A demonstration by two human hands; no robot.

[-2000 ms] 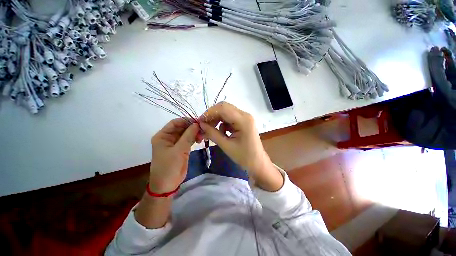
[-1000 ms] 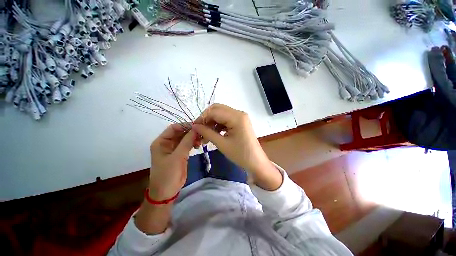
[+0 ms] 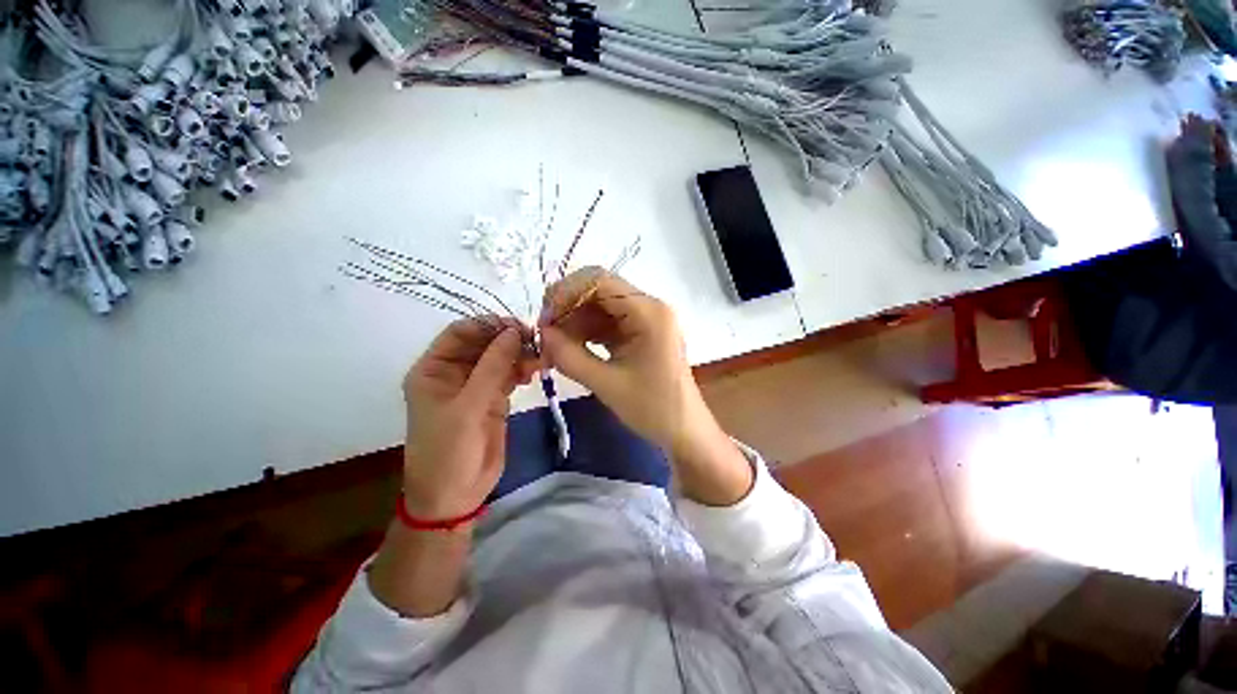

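Observation:
A pigtail cable (image 3: 558, 423) hangs below my hands at the table edge, with a dark band just under my fingers. Its thin core wires (image 3: 423, 283) fan out above, some to the left, some upward and to the right. My left hand (image 3: 461, 407) pinches the left group of wires near their base. My right hand (image 3: 617, 355) pinches wires between thumb and fingers, close beside the left fingertips. The fingers hide the point where the wires meet. Loose white connector housings (image 3: 499, 244) lie on the table behind the wires.
A smartphone (image 3: 743, 233) lies right of my hands. Bundled pigtail cables (image 3: 733, 84) lie at the back, heaped pigtail cables (image 3: 136, 149) at the left. A red stool (image 3: 1007, 342) stands at the right, near a person's dark sleeve (image 3: 1199, 203).
The wires are now split into a left group and a right group, with some wires spread further right over my right hand. The fingertips have shifted slightly. The pile of white housings shows more clearly.

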